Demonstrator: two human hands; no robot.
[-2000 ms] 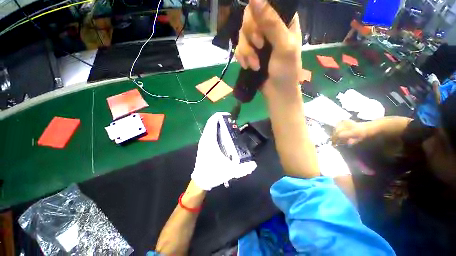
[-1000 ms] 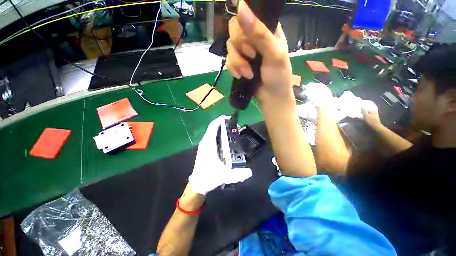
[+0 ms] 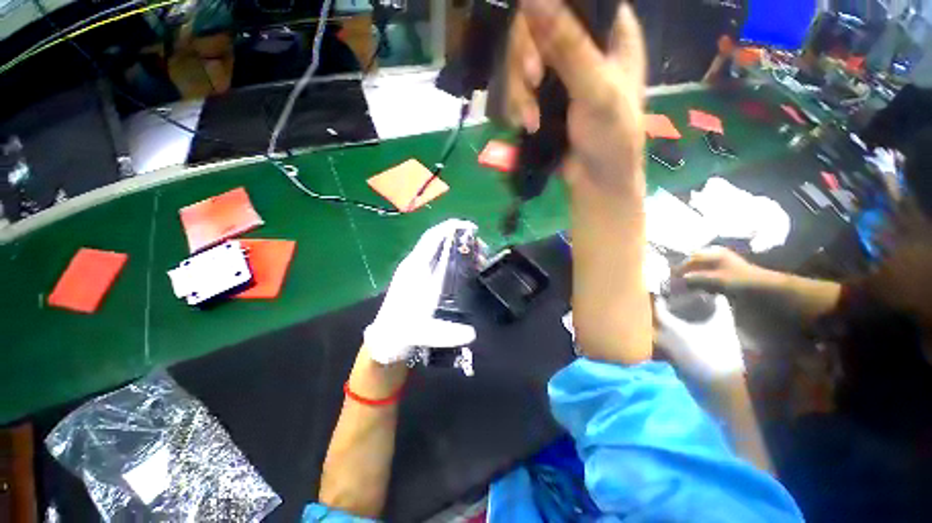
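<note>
My left hand [image 3: 409, 301], in a white glove, holds a black device unit [image 3: 456, 268] on edge above the black mat. My bare right hand [image 3: 588, 102] grips the black electric screwdriver [image 3: 540, 153], somewhat blurred. Its tip points down and stands apart from the unit, up and to its right. The black parts tray [image 3: 514, 284] sits just right of the unit. Small silver parts [image 3: 465, 360] lie on the mat below my left hand. The top of the screwdriver is cut off by the frame.
The green belt [image 3: 92, 342] carries orange-red pads [image 3: 89, 279] and a silver-white unit [image 3: 211, 273] partly on one pad. A clear hardware bag [image 3: 164, 449] lies lower left. A white cable [image 3: 327, 196] loops over the belt. A coworker's hands [image 3: 705, 332] work close at right.
The screwdriver has lifted off the unit and moved right with my right hand. My left hand has shifted slightly left and tilted the unit. The coworker's hands have moved down.
</note>
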